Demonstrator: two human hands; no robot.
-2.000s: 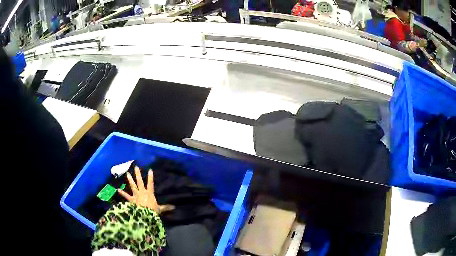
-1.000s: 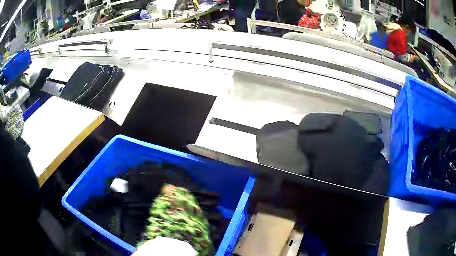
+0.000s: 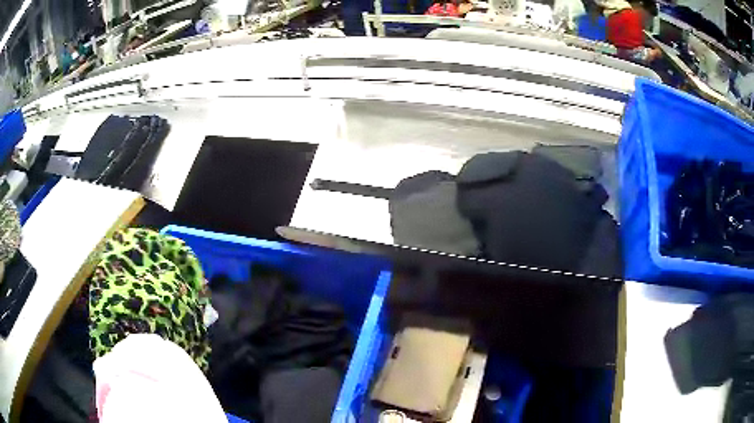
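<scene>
My left forearm, in a green and black spotted sleeve (image 3: 149,289) with a white and pink part nearer me, reaches over the left side of a blue bin (image 3: 364,351). The hand itself is hidden beyond the sleeve, so what it holds cannot be seen. Black fabric pieces (image 3: 277,318) lie heaped in the bin, with a flat dark grey panel (image 3: 302,392) at its near right. A small pale piece shows beside the sleeve. My right hand is not in view.
Dark rounded panels (image 3: 529,206) overlap on the white table behind. A second blue bin (image 3: 641,190) with black pieces stands at right. A cardboard box (image 3: 422,368) is right of the near bin. A wood-edged white board (image 3: 70,223) is at left. A person in red (image 3: 626,29) is far back.
My left hand was spread open over the bin's contents, then dipped into them. Now the sleeve is further left, over the bin's left edge, and the hand is hidden. The green piece no longer shows.
</scene>
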